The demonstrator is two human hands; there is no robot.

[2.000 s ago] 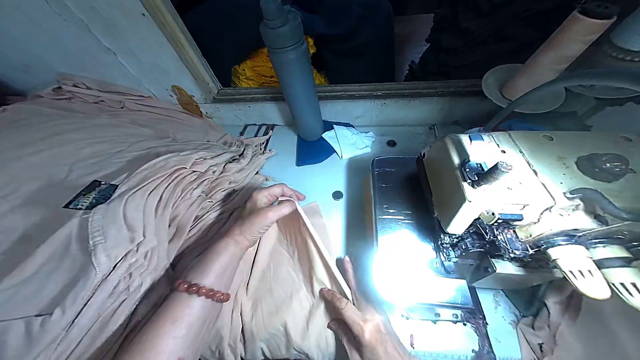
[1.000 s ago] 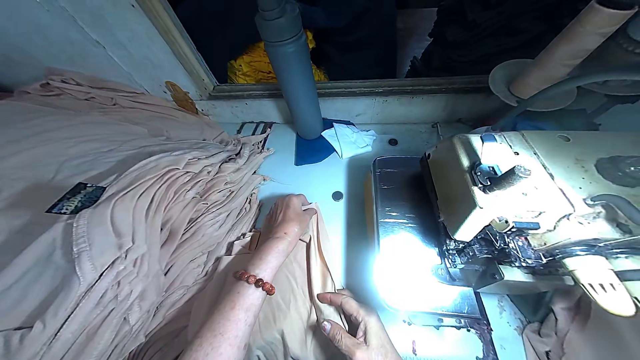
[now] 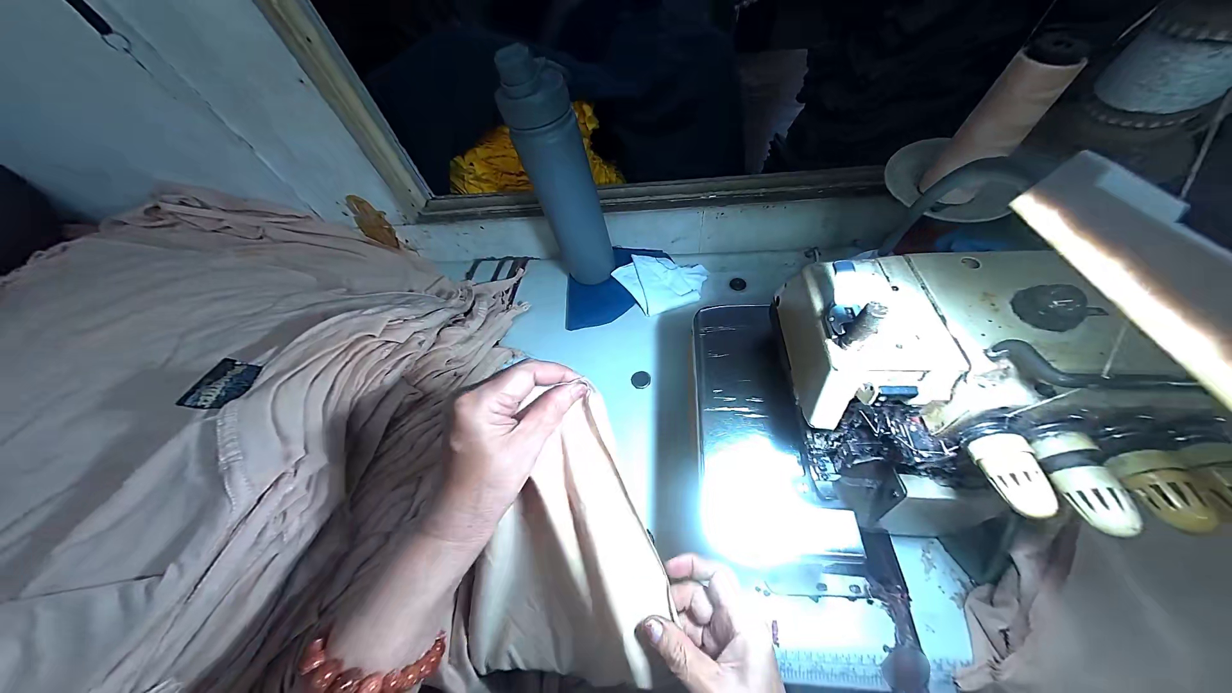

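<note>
My left hand (image 3: 500,448), with a red bead bracelet (image 3: 371,669) on its wrist, pinches the top corner of a beige fabric piece (image 3: 568,529) between thumb and forefinger. Lower down, my right hand (image 3: 707,626) holds the right edge of the same piece, thumb on top and fingers behind. The edge is stretched between the two hands. To the right stands an overlock sewing machine (image 3: 866,337), its lamp lighting the glossy plate (image 3: 741,385) brightly. The fabric's lower end is partly out of view.
A large heap of beige garments (image 3: 289,337) with a dark label (image 3: 219,383) lies at the left. A grey bottle (image 3: 563,173) stands at the back by a blue cloth (image 3: 592,300) and a white scrap (image 3: 662,283). More beige fabric (image 3: 1107,597) hangs at the lower right.
My left hand, lower and over the fabric one second ago, now holds the corner up in a pinch. The fabric's edge is drawn out straighter between the hands.
</note>
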